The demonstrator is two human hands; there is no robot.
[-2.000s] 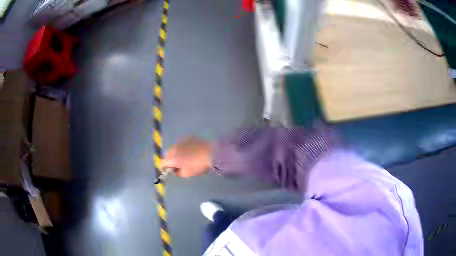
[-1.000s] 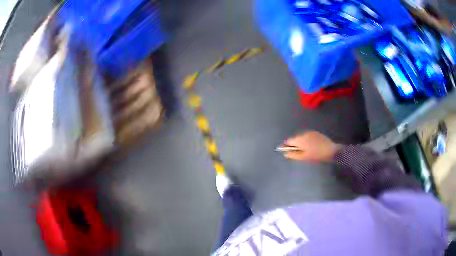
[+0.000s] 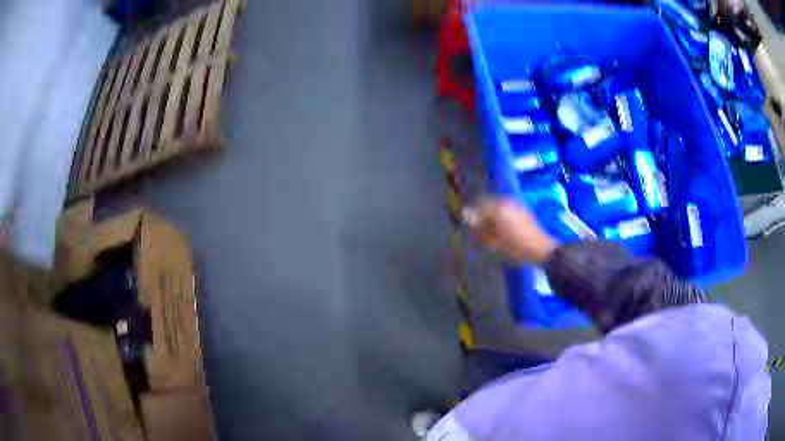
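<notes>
My right hand [image 3: 515, 231], blurred, reaches out from the lower right in a dark cuff and light purple sleeve. Its fingers are closed on a small pale object [image 3: 470, 214] at the fingertips, too blurred to name. The hand is in front of the left wall of a large blue crate [image 3: 727, 232]. Shiny blue-wrapped parts [image 3: 607, 189] with white labels lie heaped in the crate. My left hand is out of the picture.
A slatted wooden pallet [image 3: 159, 95] lies at the upper left. An open cardboard carton [image 3: 172, 319] with dark items stands at the lower left. More blue-wrapped parts [image 3: 732, 77] lie at the upper right. A red thing [image 3: 454, 56] stands beside the crate, and floor tape [image 3: 466, 334] runs near it.
The view has moved along the floor. The blue crate of parts is now close on the right, with my right hand beside it. The pallet and open carton now show on the left.
</notes>
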